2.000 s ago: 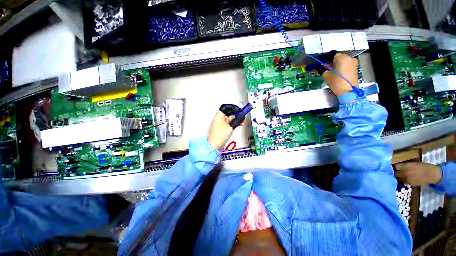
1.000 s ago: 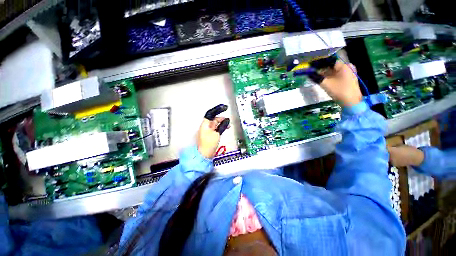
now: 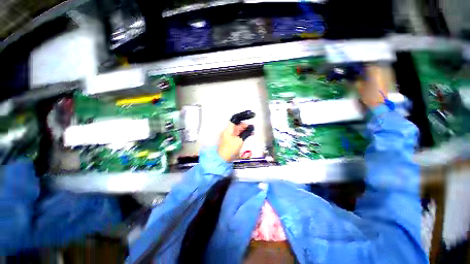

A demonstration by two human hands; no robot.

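Note:
The frame is motion-blurred. A green printed circuit board lies in front of me to the right, with a white bar across its middle and a silver-white block at its far edge. My right hand is over the board's far right part, beside the block; its dark-covered fingertips reach left, and blur hides whether they hold anything. My left hand, with black finger cots, is over the pale gap left of the board. Its thumb and finger are apart with nothing between them.
Another green board lies at left, with a yellow strip. A labelled bag lies beside it. A further board is at right. Bins of blue components stand behind the metal rail. A blue sleeve shows lower left.
The view has shifted, so the boards appear farther right. Two seconds ago my left hand held a dark cylindrical piece; it is now empty. My right hand stays at the board's far side.

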